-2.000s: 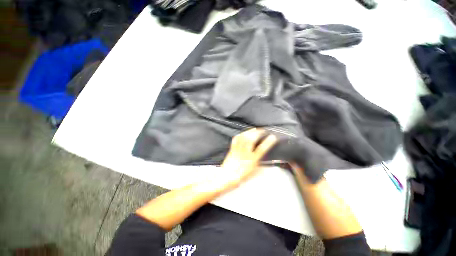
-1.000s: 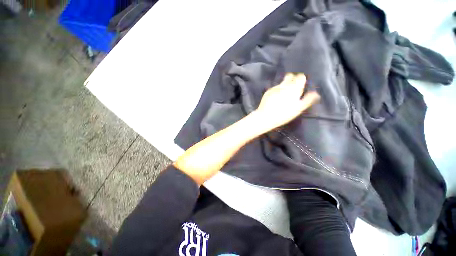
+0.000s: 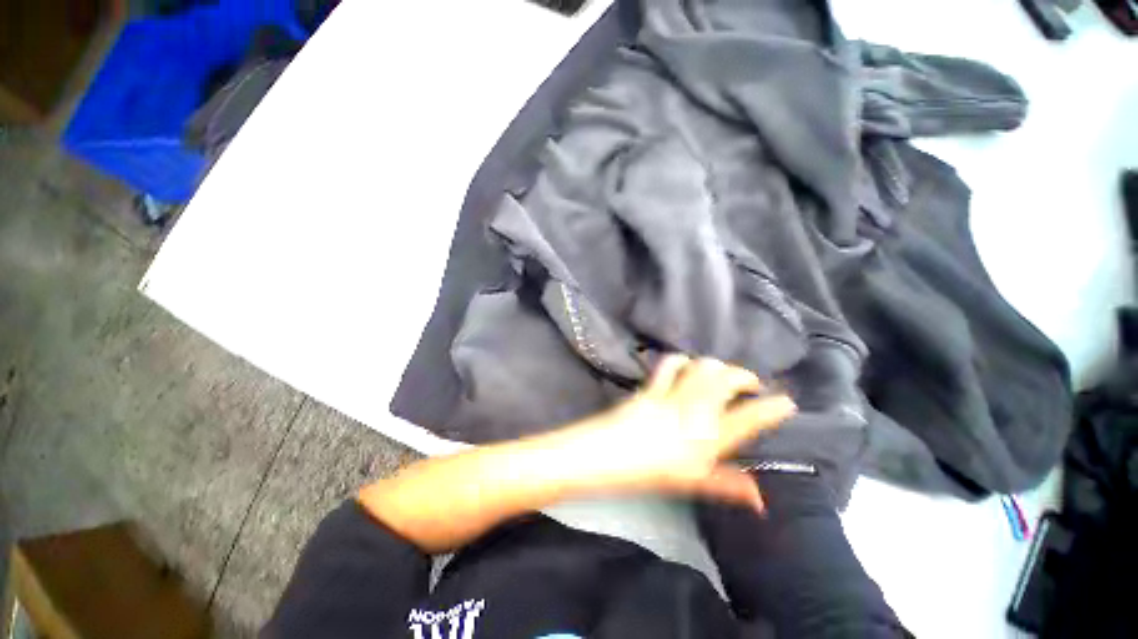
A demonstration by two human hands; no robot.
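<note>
A dark grey sewn garment (image 3: 699, 250) lies bunched on the white tabletop, with light dashed stitching lines and a sleeve stretching to the upper right. My left hand (image 3: 705, 424) rests over its near edge, slightly blurred, fingers spread, palm down; I cannot tell whether it pinches the cloth. My right forearm's dark sleeve reaches in under the near edge of the garment, and my right hand is hidden beneath the cloth. Thread snips (image 3: 1017, 516) with pink and blue parts lie on the table at the right, partly under the garment's edge.
A black phone (image 3: 1035, 572) lies at the lower right beside a heap of dark garments (image 3: 1098, 462). A blue bin (image 3: 144, 100) with dark cloth stands on the floor at upper left. A brown box (image 3: 100, 580) is at lower left. Dark objects lie on the table's far side.
The view has shifted. My left hand has moved from the middle of the garment to its near edge. My right hand, partly hidden two seconds ago, is inside or under the cloth.
</note>
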